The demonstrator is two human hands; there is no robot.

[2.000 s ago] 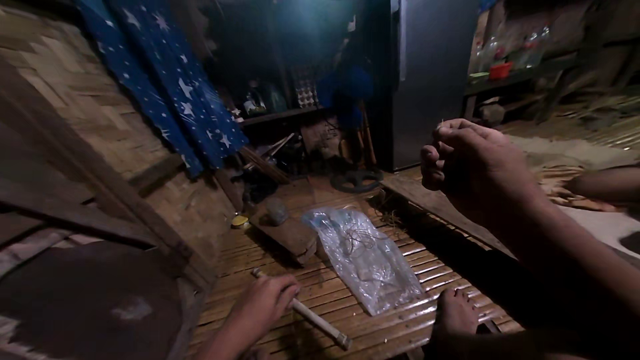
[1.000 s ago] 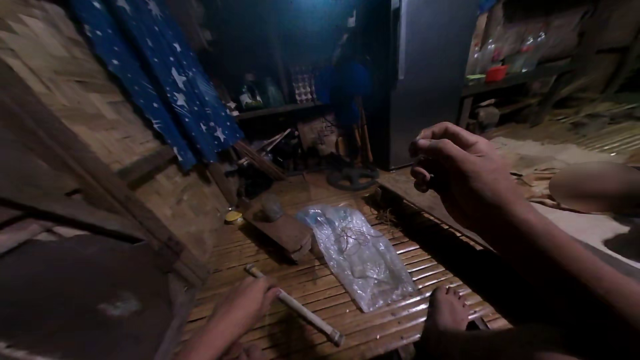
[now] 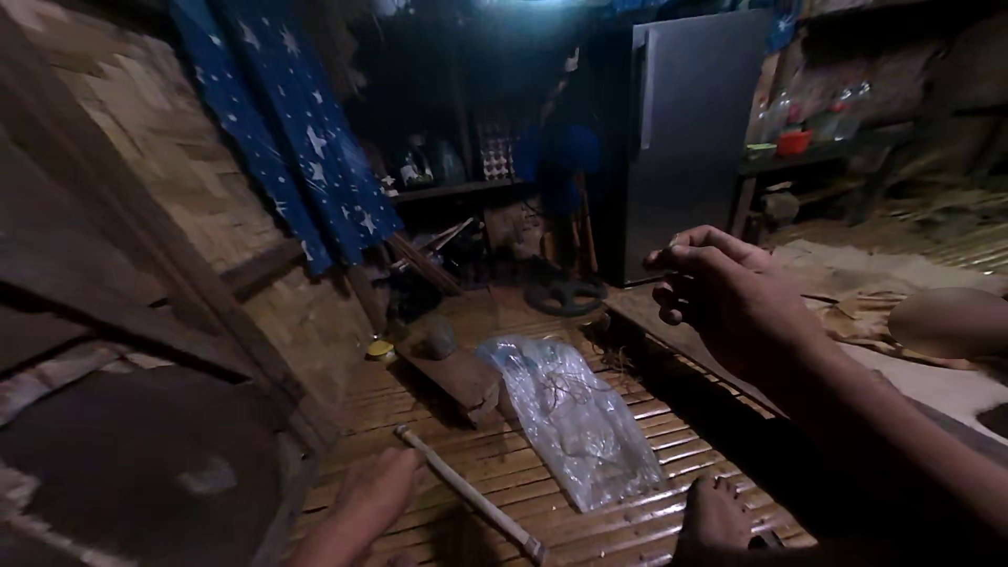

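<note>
My left hand [image 3: 378,488] is low at the left, close beside the upper end of a pale stick [image 3: 472,490] that lies on the bamboo slat floor [image 3: 378,417]. Whether its fingers touch the stick cannot be told. Raised at the right is my right hand [image 3: 713,291], thumb and forefinger brought together; anything tiny between them is too dim to make out. Between the hands a clear plastic bag [image 3: 583,433] lies flat, with thin strands [image 3: 568,387] on top. Just left of the bag rests a brown flat piece [image 3: 453,374] with a roundish grey object [image 3: 439,339] on it.
A yellow-lidded container [image 3: 380,350] stands near the woven wall. My bare foot [image 3: 715,516] is below the bag. A dark gap runs beside the raised ledge [image 3: 669,319] at right. Farther back are a grey refrigerator [image 3: 693,142], a blue star-patterned curtain [image 3: 299,134] and a dark round object [image 3: 565,297].
My left hand lay over the stick two seconds ago; it now sits to the left of the stick's upper part. My right hand remains raised, its fingers slightly shifted.
</note>
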